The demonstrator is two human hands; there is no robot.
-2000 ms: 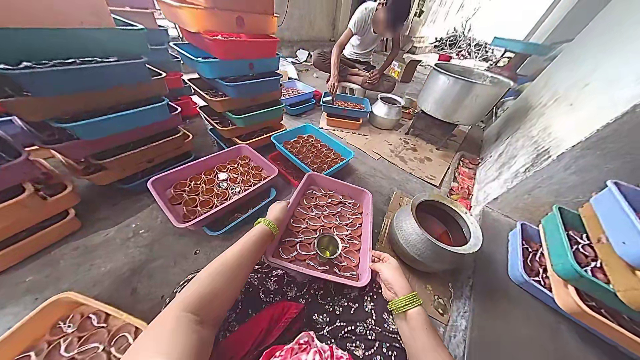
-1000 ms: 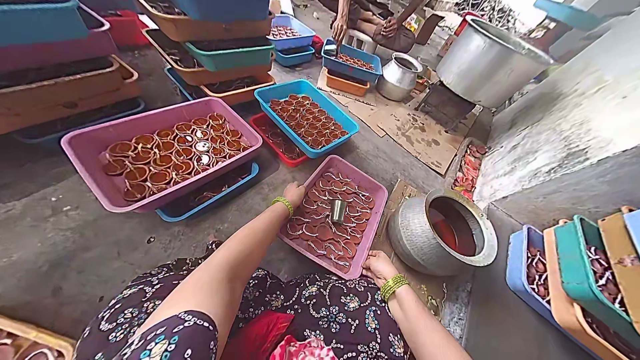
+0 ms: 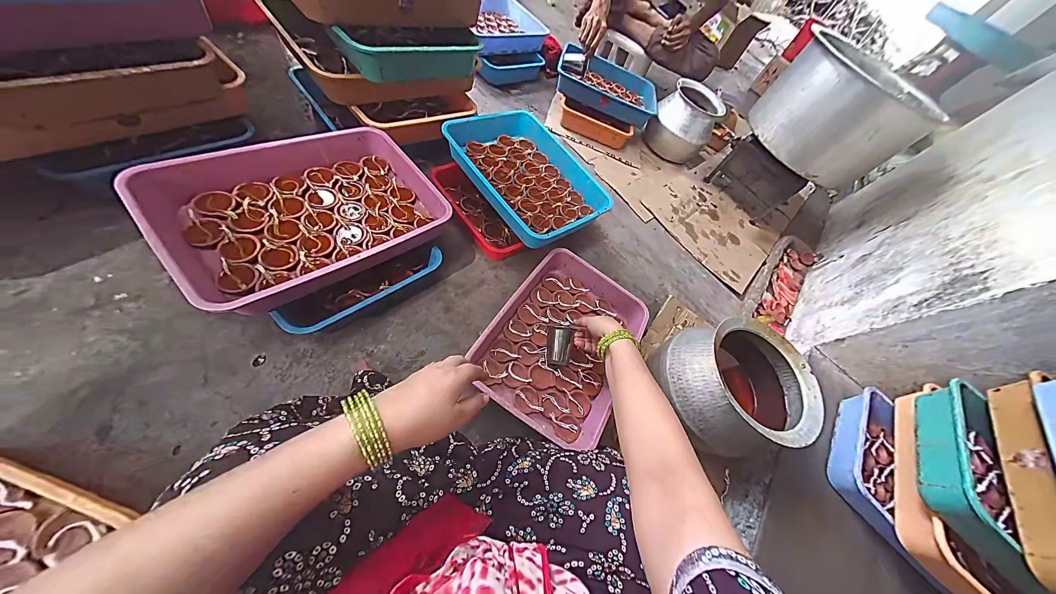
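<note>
A pink plastic tray of small clay lamps with white cotton wicks lies in front of me. My right hand is over it, its fingers at a small steel tumbler; whether they close around it is hard to see. My left hand is at the tray's near left edge, with nothing seen in it. Right of the tray stands a round metal pot holding reddish-brown liquid. Beyond on the left, a larger pink tray holds lamps filled with amber-brown stuff.
A blue tray of filled lamps rests partly over a red one. Tray stacks stand at the far left and lower right. Farther back, a person's hand is over another blue tray, near a metal pot and a large vessel.
My right hand has moved from the small pink tray's right edge to the steel tumbler over the lamps. My left hand has shifted down toward the near left edge.
</note>
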